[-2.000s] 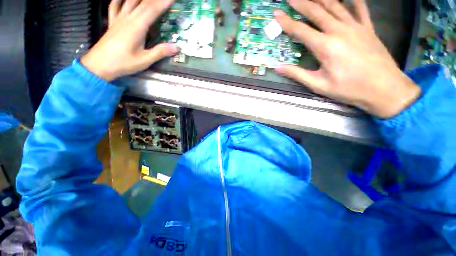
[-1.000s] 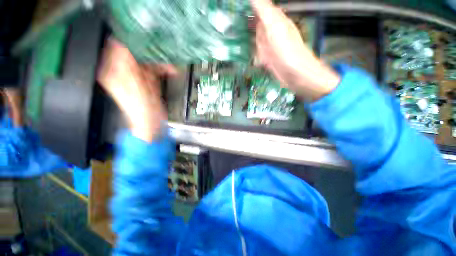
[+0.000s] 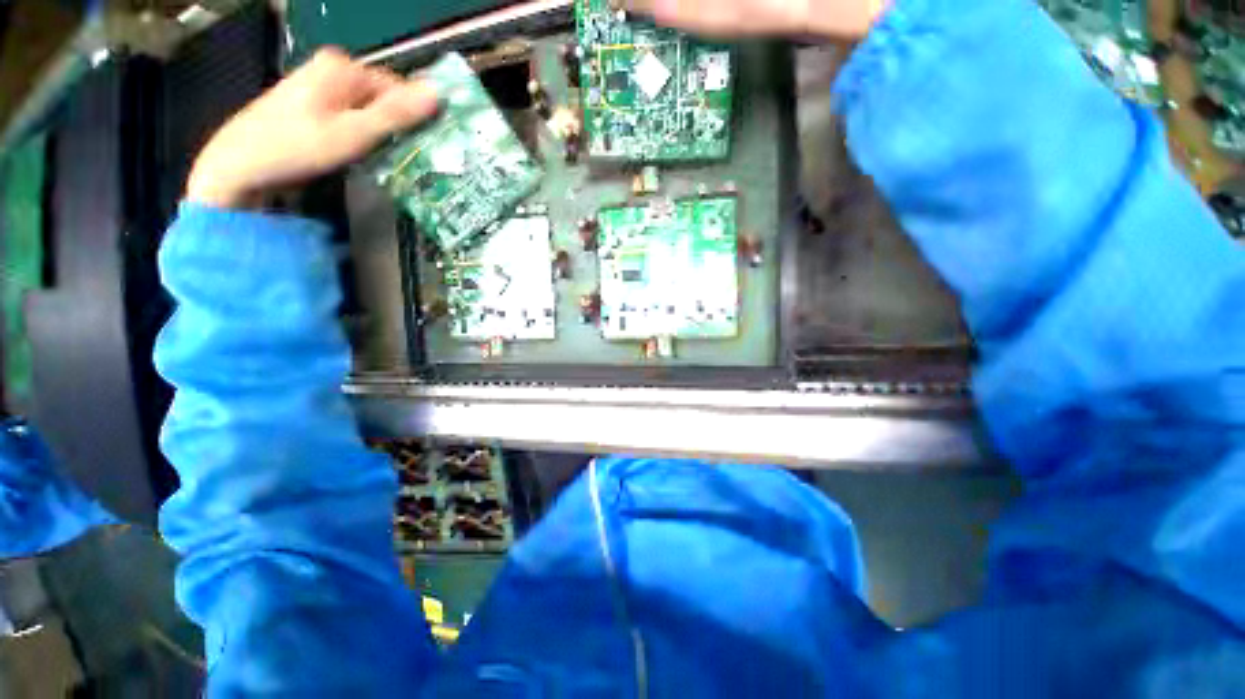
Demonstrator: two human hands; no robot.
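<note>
A wave-solder pallet (image 3: pixel 575 352) lies on the conveyor with brown clamps around its openings. Two circuit boards sit in its near openings, one at near left (image 3: pixel 501 281) and one at near right (image 3: pixel 668 269). My left hand (image 3: pixel 307 126) holds a circuit board (image 3: pixel 467 157) by its upper left edge, tilted above the far left opening, which partly shows. Another circuit board (image 3: pixel 655 89) is at the far right opening. My right hand (image 3: pixel 765 11) is at its far edge, cut off by the top of the picture; its fingertips are not clear.
The silver conveyor rail (image 3: pixel 683 418) runs across in front of me. Empty pallets (image 3: pixel 451 494) are stacked below it. A black tray (image 3: pixel 93 314) and ribbed black rack (image 3: pixel 219 96) are at left. More circuit boards (image 3: pixel 1120 55) show at upper right. Another person's blue sleeve (image 3: pixel 48 492) is at far left.
The large blurred green board sheet over the pallet is gone from view. My left hand now holds a single board, and a board is at the far right opening under my right hand.
</note>
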